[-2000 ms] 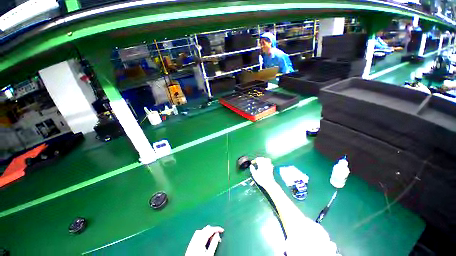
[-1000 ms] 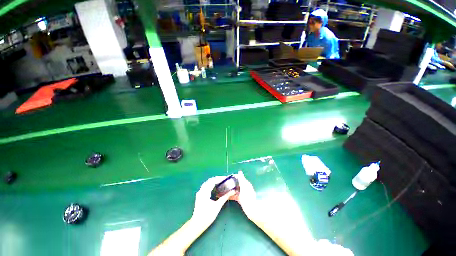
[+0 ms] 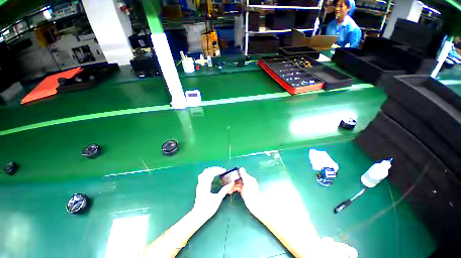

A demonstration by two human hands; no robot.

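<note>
A round black unit is held up on edge between my two hands, low in the middle of the view. My left hand grips its left side and my right hand its right side. The fingers hide part of it. Other round black units lie on the green bench: one ahead to the left, one further left, one at the left edge and one at the right. A unit with a silver-white patterned face lies near left.
A white wipe touches a blue-and-white round piece at right. Beside them are a white bottle and a black pen-like tool. Stacked black foam trays stand far right. A red-edged parts tray, white post and a person are beyond.
Two seconds ago my right hand was at a unit ahead and my left was apart from it. Both hands then came together around a unit. Since one second ago they have stayed together on it.
</note>
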